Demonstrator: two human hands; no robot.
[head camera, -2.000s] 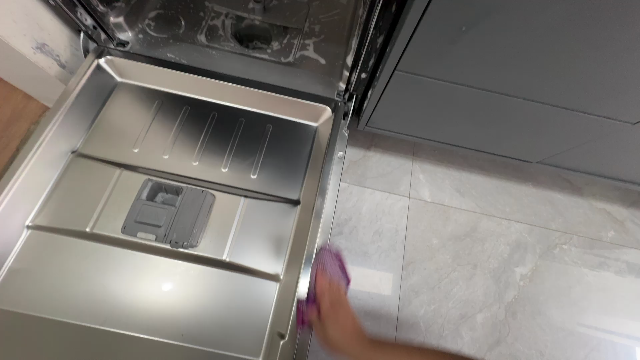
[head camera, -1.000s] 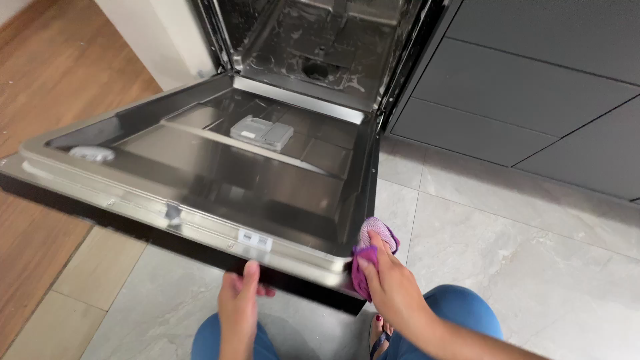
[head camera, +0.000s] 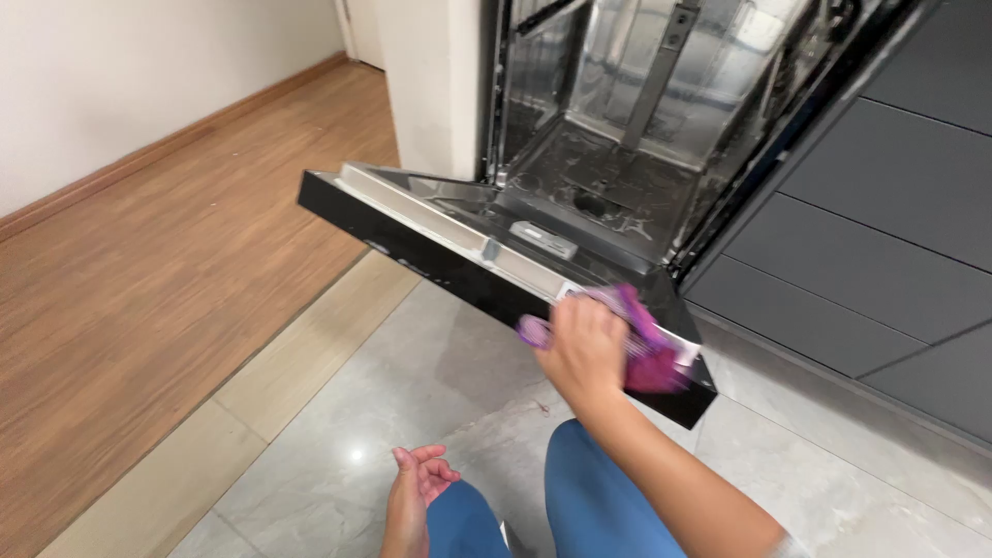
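My right hand (head camera: 585, 345) holds a purple and pink cloth (head camera: 655, 360) against the top edge of the dishwasher door (head camera: 465, 283), near its right corner. The door is partly lowered, its black front edge facing me. On its inner face a grey detergent dispenser (head camera: 544, 239) shows. My left hand (head camera: 422, 488) is below the door, above my left knee, fingers curled loosely with nothing in them. Behind the door, the dishwasher tub (head camera: 604, 178) has white foamy streaks on its floor and walls.
Dark grey cabinet drawers (head camera: 860, 232) stand right of the dishwasher. A white wall end (head camera: 430, 93) adjoins it on the left, beside a wood floor (head camera: 232, 232). Grey marbled tiles (head camera: 325, 480) lie under the door. My knees in blue trousers (head camera: 612, 496) are at the bottom.
The dishwasher door now stands higher than before. My left hand, by the door's front edge a second ago, is now away from it. My right hand with the cloth has moved onto the top edge.
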